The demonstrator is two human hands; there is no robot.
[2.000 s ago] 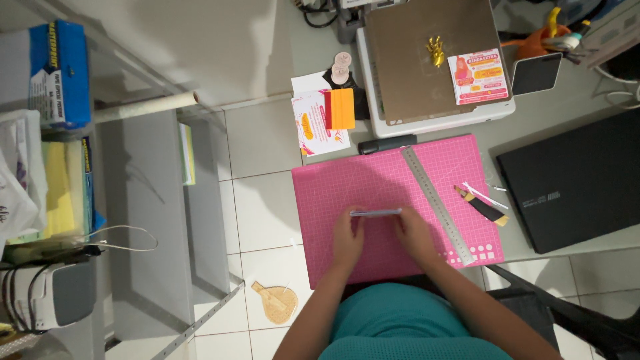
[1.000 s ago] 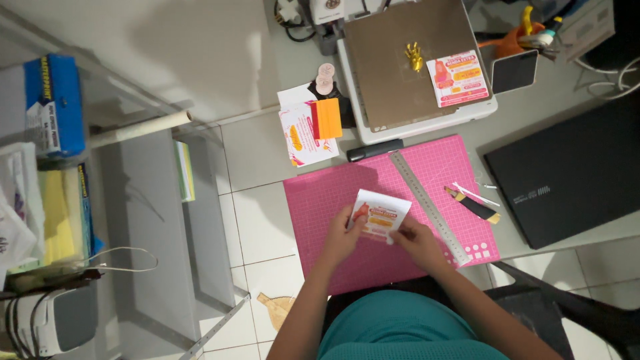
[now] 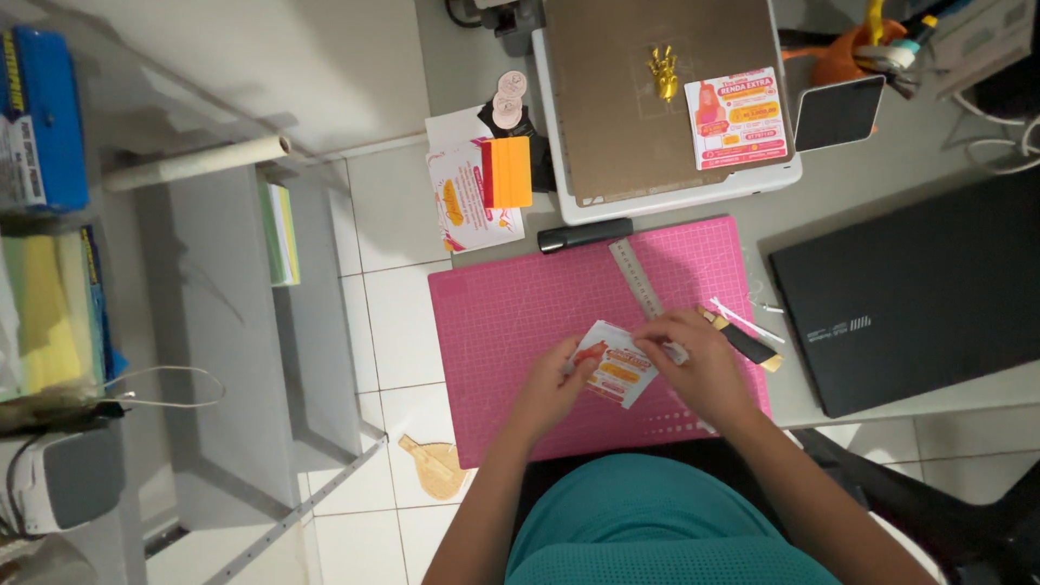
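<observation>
Between my hands, over a pink cutting mat point(image 3: 520, 325), is a small stack of printed flyers point(image 3: 619, 372), tilted. My left hand point(image 3: 561, 378) grips its left edge, thumb on the printed face. The fingers of my right hand point(image 3: 686, 357) pinch its upper right corner. A metal ruler point(image 3: 636, 276) lies slantwise on the mat, partly hidden under my right hand. To the right of that hand rest a black and tan utility knife point(image 3: 746, 341) and thin white paper strips point(image 3: 735, 313).
Behind the mat stand a printer point(image 3: 634, 154) with a gold hand figurine point(image 3: 664, 73) and a flyer point(image 3: 738, 119) on top, and a black stapler-like object point(image 3: 585, 236). Printed papers with an orange squeegee-like card point(image 3: 509, 172) lie left of it. A closed laptop point(image 3: 910, 301) is at right.
The flyers, edge-on two seconds ago, now show their printed face. My right hand has moved from their lower right side to the upper right corner.
</observation>
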